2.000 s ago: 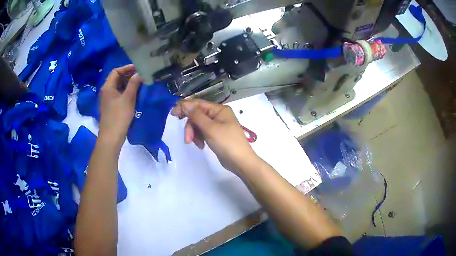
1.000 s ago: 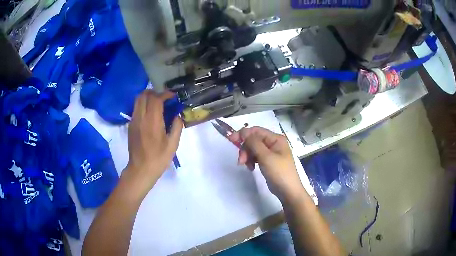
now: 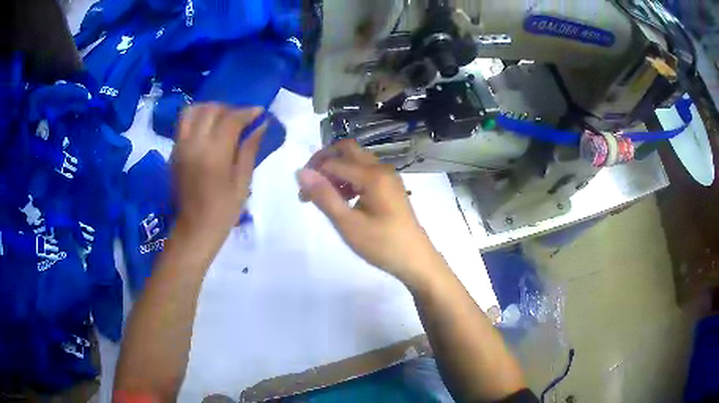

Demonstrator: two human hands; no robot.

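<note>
My left hand point(image 3: 209, 161) holds a small blue pouch point(image 3: 270, 140), left of the sewing machine's needle area point(image 3: 347, 118). The hand covers most of the pouch, and a small blurred end shows below the fingers. My right hand point(image 3: 359, 189) is in front of the needle area, with its fingers curled. A reddish spot shows between those fingers, but blur hides whether they hold the snips. The two hands are apart.
Blue pouches with white print point(image 3: 51, 236) are heaped at the left. The sewing machine point(image 3: 512, 94) stands at upper right, with blue tape point(image 3: 544, 130) passing a pink patterned roll point(image 3: 607, 148). The white table point(image 3: 315, 315) has a worn brown front edge.
My left hand has moved the pouch left, away from the needle area. My right hand has moved left and up; the snips' blades seen a second ago no longer show. The view has shifted.
</note>
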